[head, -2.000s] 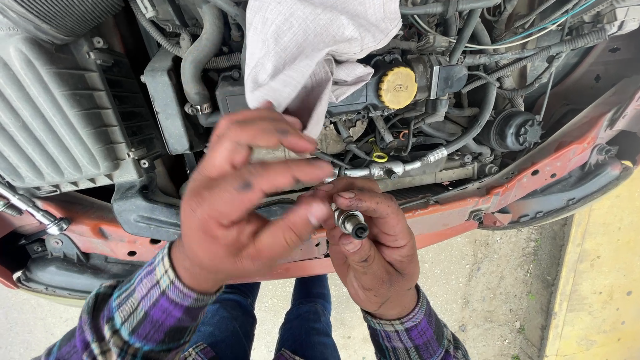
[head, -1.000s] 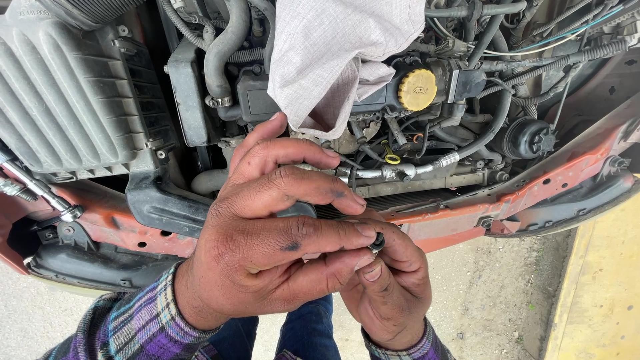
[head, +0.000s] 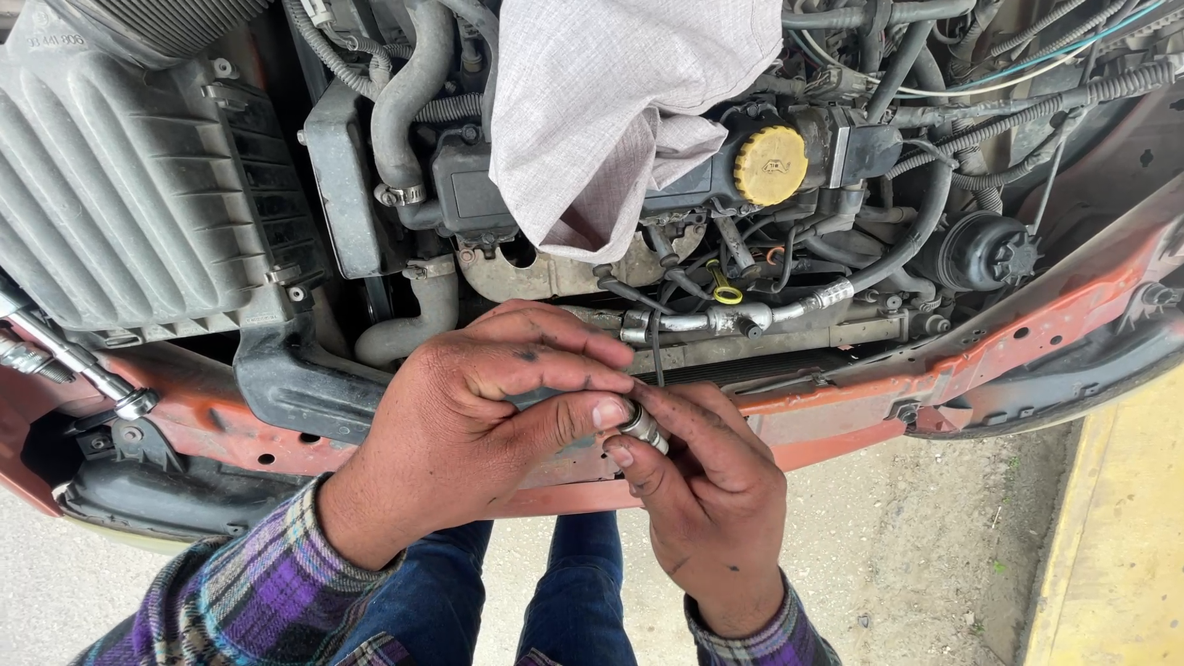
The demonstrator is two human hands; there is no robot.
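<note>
Both of my hands meet above the car's orange front crossmember, around a small metal part [head: 645, 427] that looks like a spark plug. My left hand [head: 495, 416] pinches its upper end between thumb and fingertips. With thumb and index finger, my right hand [head: 708, 476] grips its lower end; the fingers hide much of it. Beyond the hands, a light grey cloth [head: 620, 111] lies over the engine cover, beside the yellow oil filler cap [head: 770, 166]. The yellow dipstick handle [head: 727, 294] stands near a metal pipe.
A ratchet with a socket [head: 92, 370] rests on the crossmember [head: 832, 407] at the left, beside another metal piece [head: 32, 359]. The ribbed air filter housing [head: 120, 194] fills the upper left. A black round-capped reservoir [head: 985, 250] and several hoses are at the right.
Two seconds ago my left hand was spread apart from the metal part, which my right hand held with its end showing. Now my left fingers have closed on it too, and it is tilted differently.
</note>
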